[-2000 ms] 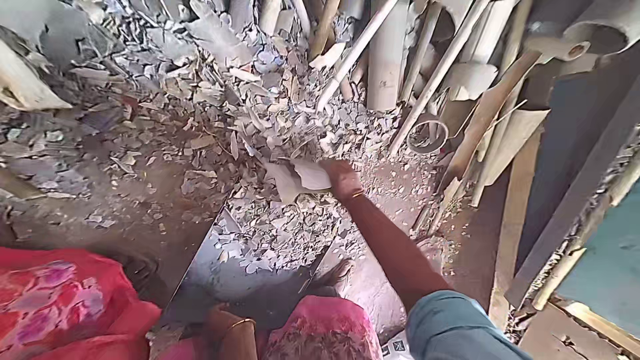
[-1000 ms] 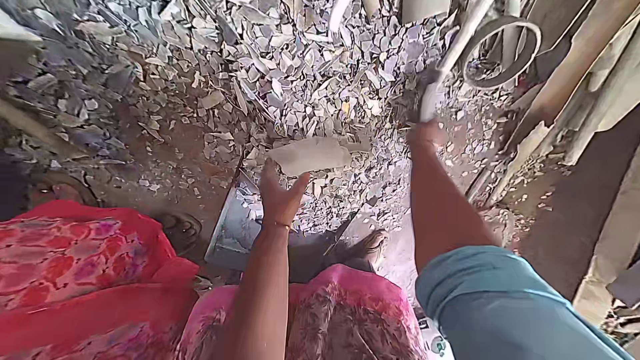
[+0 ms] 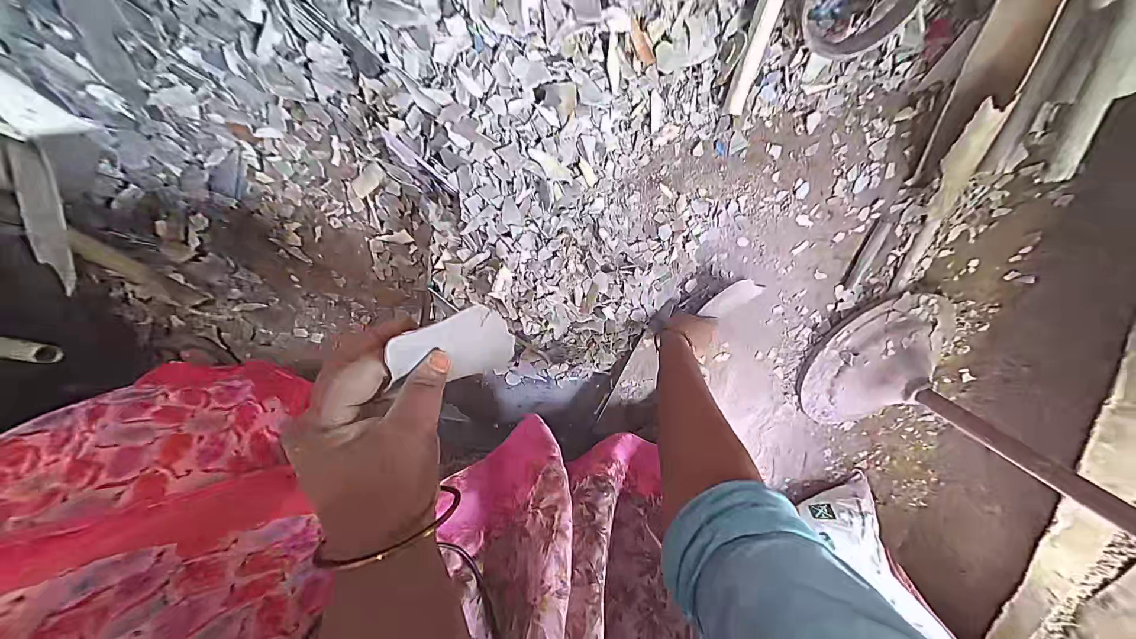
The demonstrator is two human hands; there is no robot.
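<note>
My left hand [image 3: 382, 426] holds a pale, slightly curved flat piece [image 3: 457, 343] between thumb and fingers, at the near edge of a heap of broken pale chips [image 3: 532, 204]. To its right my right hand [image 3: 690, 335] reaches down beside the heap, its fingers partly hidden and blurred. Something dark shows at its left side, and a pale pointed piece [image 3: 734, 297] lies just beyond it. What the right hand grips cannot be made out. Between the hands, a metal-like sheet [image 3: 541, 398] shows under the chips.
A dusty round disc [image 3: 865, 359] with a long rod [image 3: 1021, 448] stands at the right. Long split pieces [image 3: 985, 80] and a ring [image 3: 856, 31] lie at the upper right. A tube end [image 3: 40, 351] is at far left. Red patterned cloth [image 3: 151, 470] covers the lower left.
Two seconds ago my right hand held a pale piece over the heap. A second ago my left hand was at such a piece, while the right held a long object farther up.
</note>
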